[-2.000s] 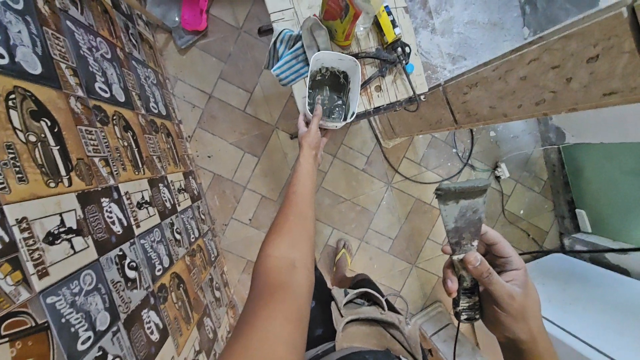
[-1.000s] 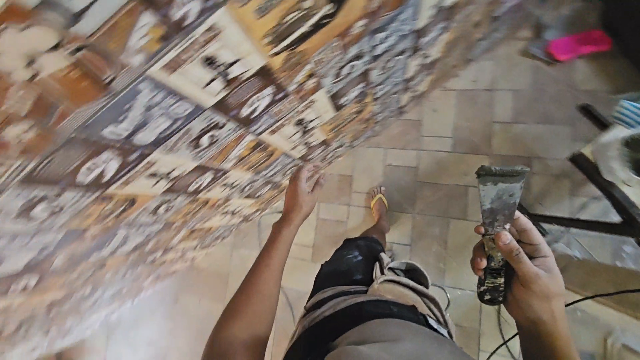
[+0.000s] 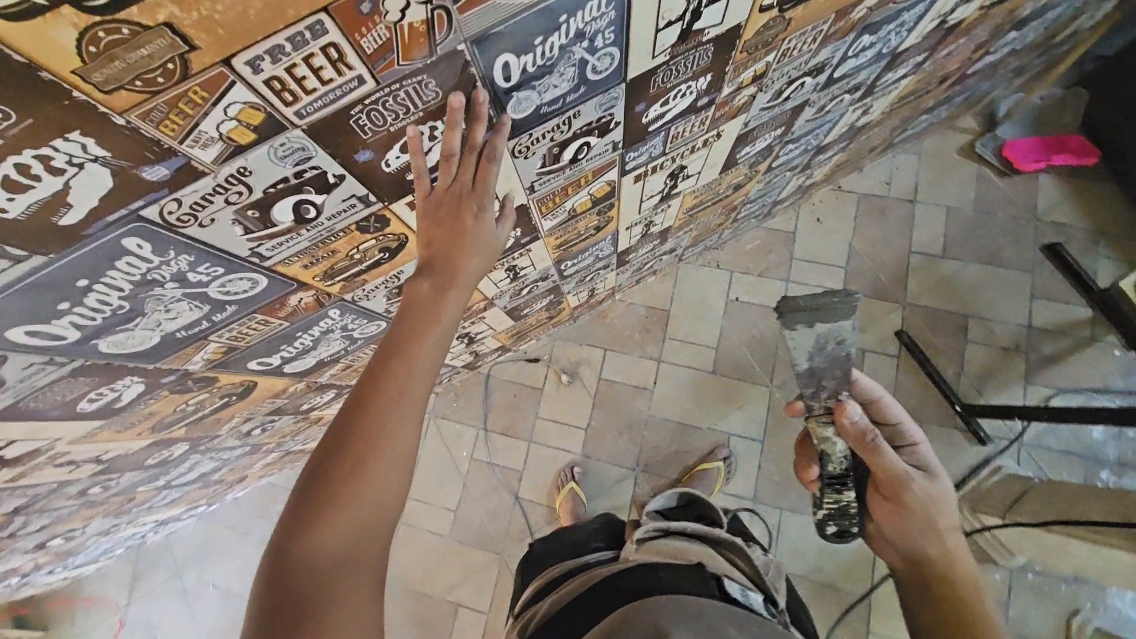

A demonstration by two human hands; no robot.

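My left hand lies with its fingers spread against the wall covering, which is printed with vintage-style beer, garage and motorcycle pictures. It holds nothing. Away from the wall, over the floor, my right hand grips a putty knife by its worn, paint-spattered handle, blade pointing up. Wet grey paste coats the blade's end, and thinner grey smears run down the metal. Whether the palm of my left hand fully touches the wall cannot be seen.
Black metal legs stand on the tiled floor at the right. A thin cable lies near the foot of the wall, and black cables run at lower right. A bright pink item rests at upper right. My feet wear yellow-strapped flip-flops.
My left hand was at the white container two seconds ago and is now up at the wall. The putty knife has stayed in my right hand. The view has swung toward the wall.
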